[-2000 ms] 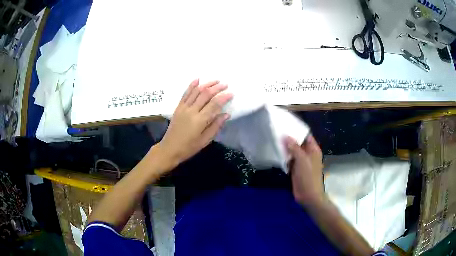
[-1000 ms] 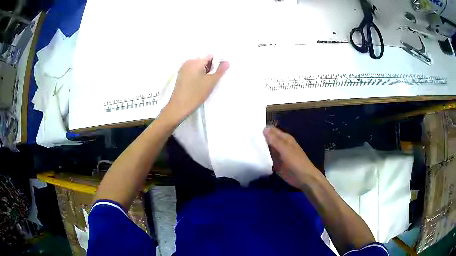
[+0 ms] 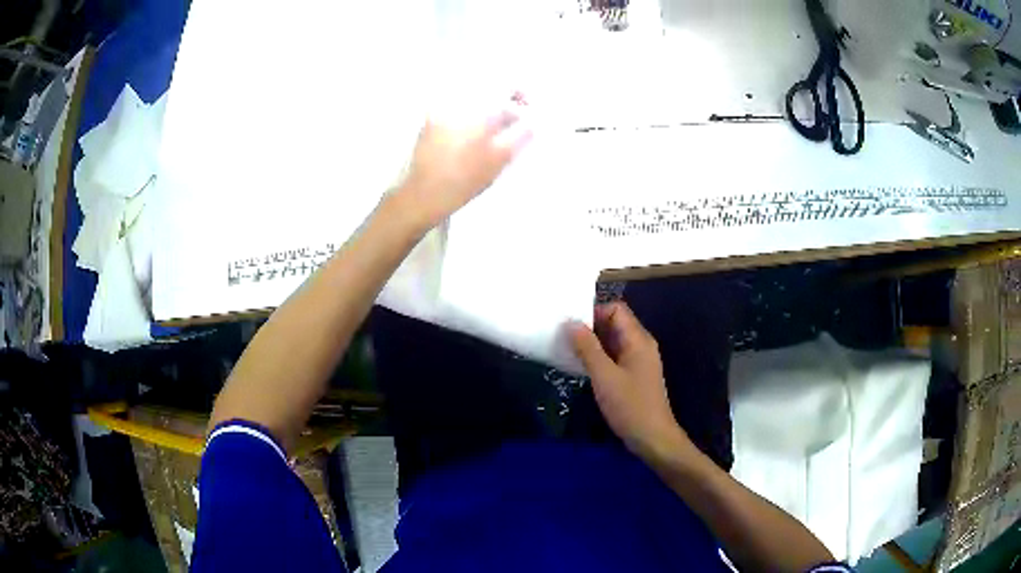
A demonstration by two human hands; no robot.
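Note:
A white fabric piece [image 3: 504, 274] lies partly on the white table and hangs over its front edge toward my lap. It is overexposed, so its upper outline is lost against the table. My left hand [image 3: 465, 157] is on the upper part of the cloth, its fingers blurred and washed out; whether it grips or presses is unclear. My right hand [image 3: 624, 364] holds the cloth's lower right corner between thumb and fingers, just in front of the table edge.
Black scissors [image 3: 826, 110] lie at upper right, near a thin dark rod [image 3: 748, 118] and a small silvery tool [image 3: 940, 137]. White pieces [image 3: 115, 218] are heaped at left. A white stack [image 3: 829, 442] sits at lower right. Cardboard boxes [image 3: 987, 386] and yellow bars [image 3: 157, 431] flank my lap.
The cloth has gone from bunched between my hands to spread flatter over the table edge. My left hand has moved up and away from me. My right hand has moved left.

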